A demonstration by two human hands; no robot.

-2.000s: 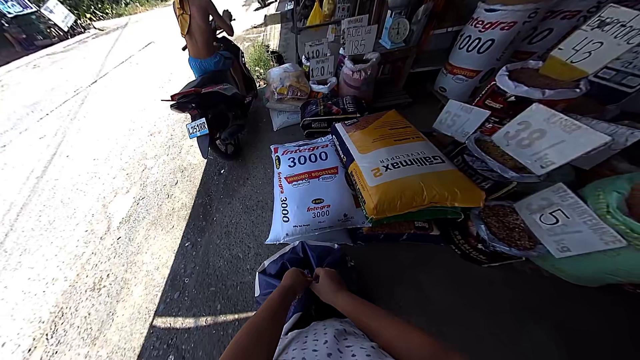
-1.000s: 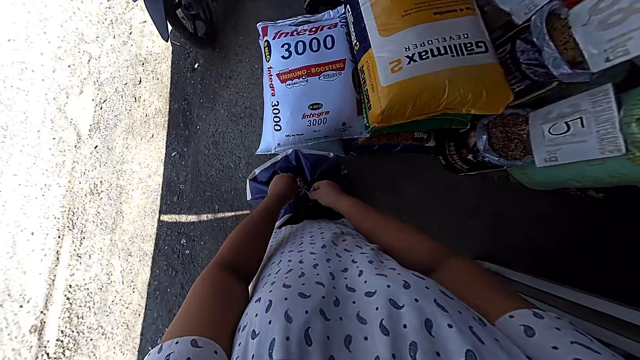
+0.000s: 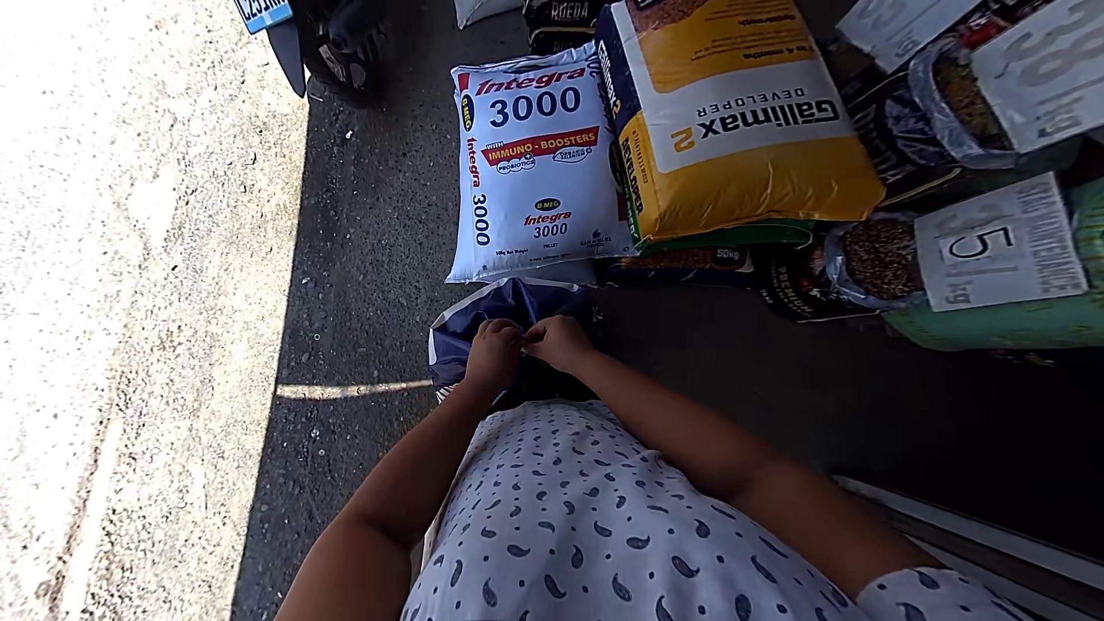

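Observation:
A dark blue and white plastic sack (image 3: 466,332) stands upright on the pavement just in front of my body. My left hand (image 3: 495,352) grips its gathered top. Close against it, my right hand (image 3: 556,342) pinches at the same spot, fingertips together; what lies between the fingertips is too small to tell. Just beyond the sack lies a full white Integra 3000 feed sack (image 3: 543,185). To its right a yellow Gallimax 2 feed sack (image 3: 750,164) rests on other sacks.
Open sacks of grain (image 3: 880,259) with handwritten price cards (image 3: 1000,243) stand at the right. A parked motorcycle's rear wheel (image 3: 345,56) is at the upper left. Sunlit concrete (image 3: 155,345) runs along the left side.
The view has tilted down since the earliest frame, and the person by the motorcycle is out of sight. Both hands stay together at the top of the blue sack.

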